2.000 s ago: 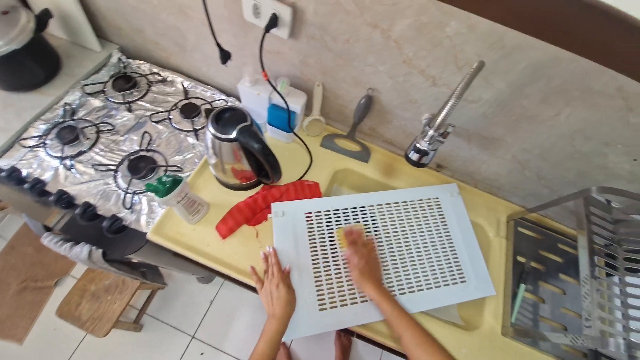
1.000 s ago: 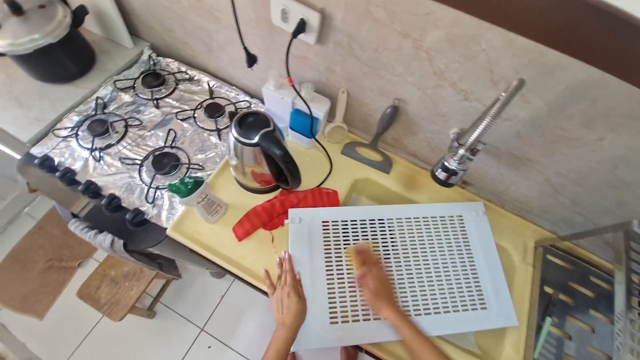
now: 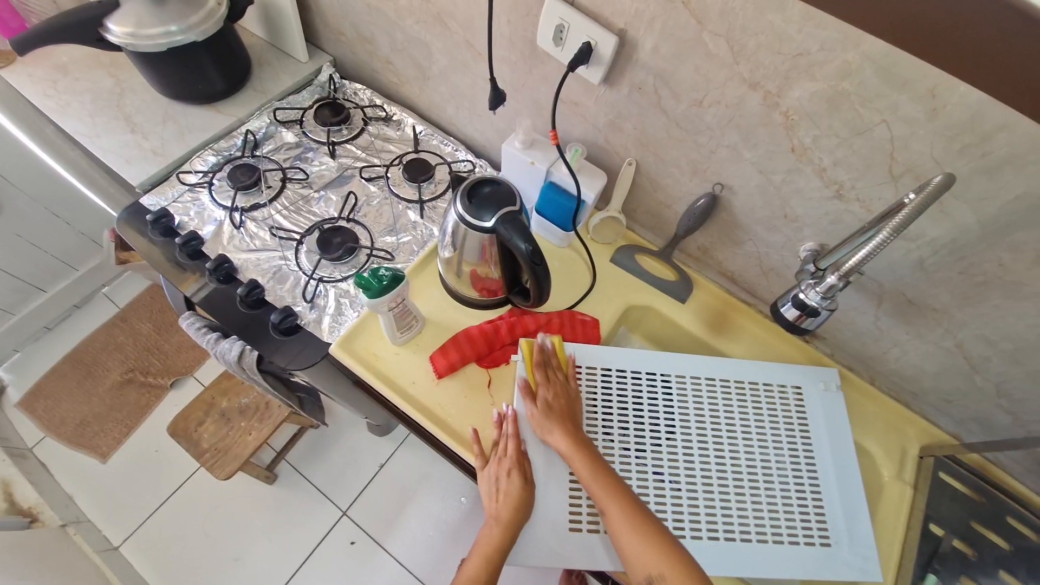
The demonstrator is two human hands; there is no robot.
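Note:
A white slotted panel point(image 3: 845, 487) lies across the yellow sink counter point(image 3: 390, 382), over the basin. My right hand point(image 3: 556, 398) presses a yellow sponge or cloth point(image 3: 532, 357) flat on the panel's upper left corner. At the panel's left edge rests my left hand point(image 3: 504, 471), fingers extended and slightly apart, holding nothing that I can see. A red cloth point(image 3: 479, 341) lies just beyond the panel's upper left corner. Behind it stands an electric kettle point(image 3: 479, 244), with a green-capped white bottle point(image 3: 398, 313) to its left.
A gas stove covered in foil point(image 3: 301, 207) adjoins the counter. Along the wall are a soap dispenser point(image 3: 528, 166), a small strainer point(image 3: 609, 219), a grey spatula point(image 3: 678, 252) and a chrome faucet point(image 3: 845, 260). A dish rack point(image 3: 926, 487) stands right; a wooden stool point(image 3: 227, 422) stands below left.
My right hand has moved with the yellow sponge or cloth from the slotted middle area to the panel's upper left corner. My left hand remains by the left edge.

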